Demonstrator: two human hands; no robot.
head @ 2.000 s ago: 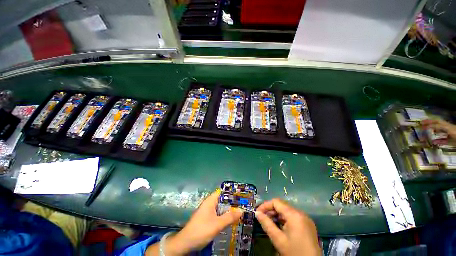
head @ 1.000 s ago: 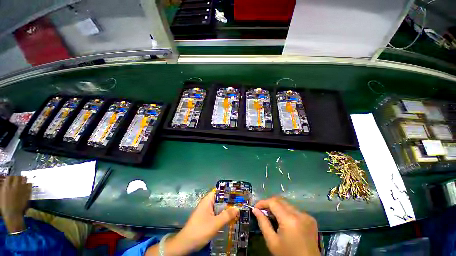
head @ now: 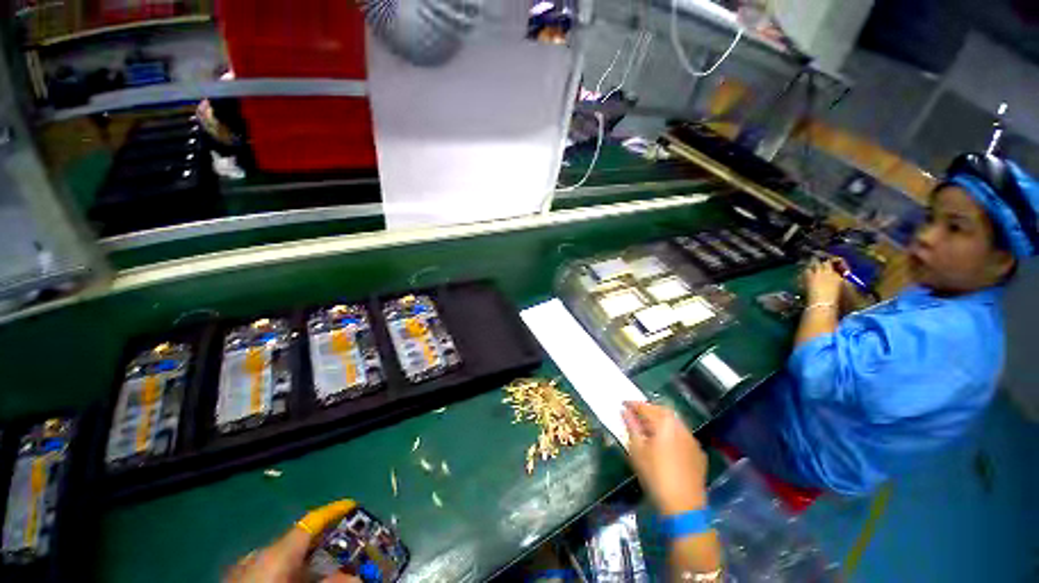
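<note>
My left hand (head: pixel 285 553), with a yellow-orange finger cot, holds a phone assembly (head: pixel 362 549) at the bottom edge, where both are partly cut off. My right hand (head: pixel 667 453), with a blue wrist band, is over the lower end of the long white paper strip (head: pixel 583 367). Its fingertips are close together; whether they hold a small dark piece from the strip cannot be made out. A loose pile of gold-brown flexes (head: pixel 547 421) lies left of my right hand.
A black phone tray (head: pixel 484 330) with several phones stands behind; another phone tray (head: pixel 71 484) shows at far left. A clear blister tray (head: pixel 615 273) with pale square parts lies right of the strip. Pale slivers dot the mat. A coworker (head: pixel 900 364) in blue sits at right.
The view has swung right. My right hand has left the phone and moved right to the paper strip. My left hand still holds the phone, now at the bottom edge.
</note>
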